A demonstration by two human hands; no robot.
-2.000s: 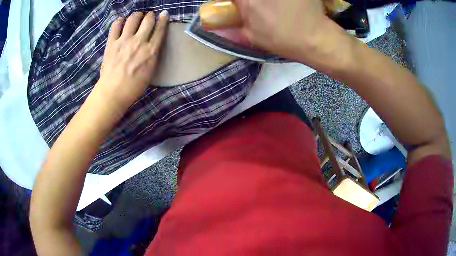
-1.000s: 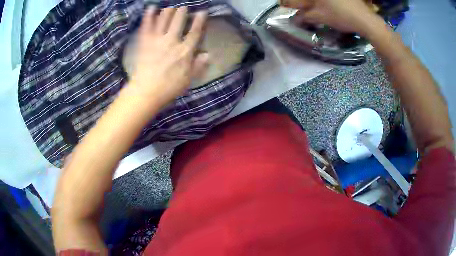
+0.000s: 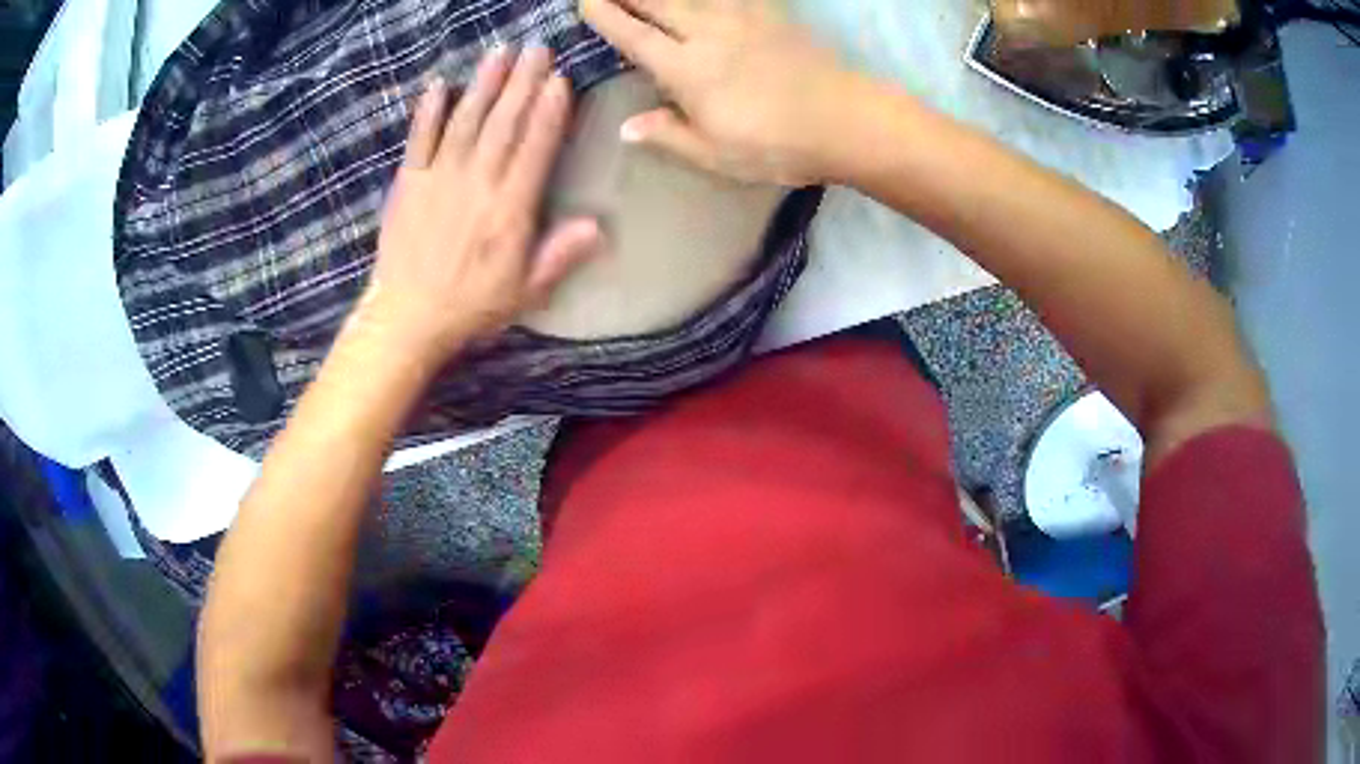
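Note:
The dark plaid garment (image 3: 269, 224) is drawn over the padded form, with a round opening that shows the cream pad (image 3: 671, 261). My left hand (image 3: 466, 217) lies flat on the plaid at the opening's left edge, fingers a little spread, thumb over the pad. My right hand (image 3: 731, 90) rests at the opening's far edge, thumb over the pad; whether its fingertips pinch cloth is unclear. The steam iron (image 3: 1111, 60) stands on the table at the far right, out of my hands. A small dark tab (image 3: 254, 373) lies on the plaid near my left forearm.
The white table cover (image 3: 925, 194) shows around the form. On the speckled floor at right is a round white base (image 3: 1077, 470) beside something blue (image 3: 1066, 560). A dark patterned cloth pile (image 3: 410, 672) lies low at the left. A grey surface runs along the right edge.
My right hand has let go of the iron and moved left onto the garment. The iron now stands farther right. The opening shows more pad, and its near edge sits lower.

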